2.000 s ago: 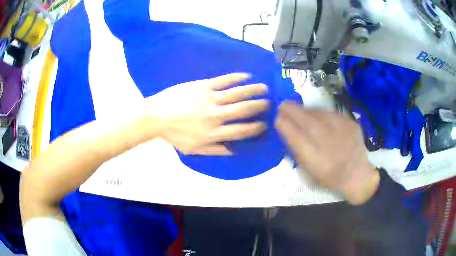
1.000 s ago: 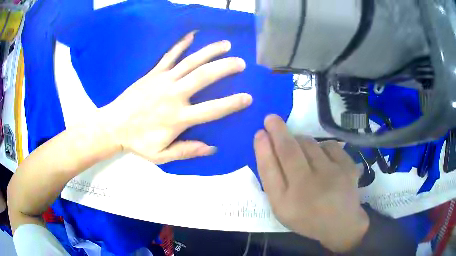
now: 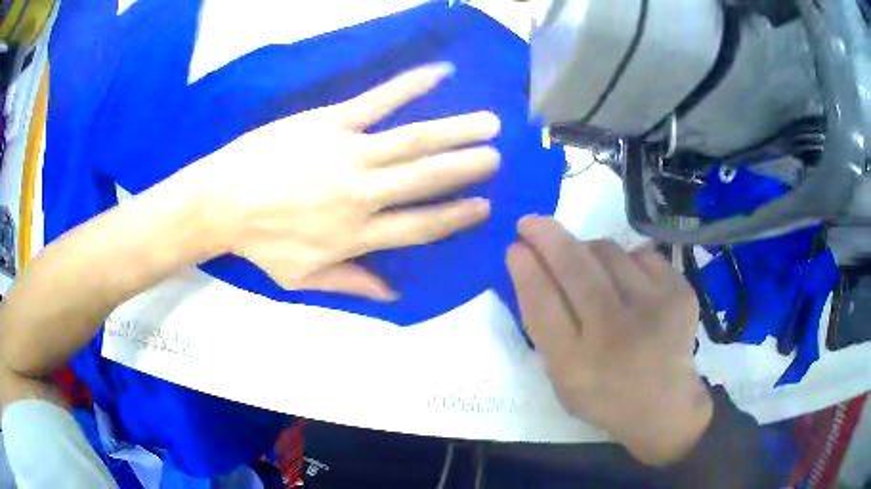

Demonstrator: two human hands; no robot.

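Note:
A large royal-blue cut panel (image 3: 382, 258) lies flat on the white table, its right edge beside the sewing machine head (image 3: 621, 67). My left hand (image 3: 353, 191) lies palm down on the panel with its fingers spread. My right hand (image 3: 611, 325) is at the panel's lower right edge, thumb and forefinger on the blue cloth there, with a narrow blue piece (image 3: 511, 296) running down beside the fingers. The needle and presser foot are mostly hidden by the machine head.
Small blue pieces (image 3: 754, 296) and black scissors handles (image 3: 716, 306) lie right of the needle area. Blue cloth (image 3: 191, 420) hangs at the table front. A red crate (image 3: 831, 439) stands at lower right. Yellow edging (image 3: 34, 172) runs along the left.
The panel has turned and its near edge has changed outline. My left hand has moved slightly right over it and stays flat. My right hand remains at the panel's edge. The head view has come closer.

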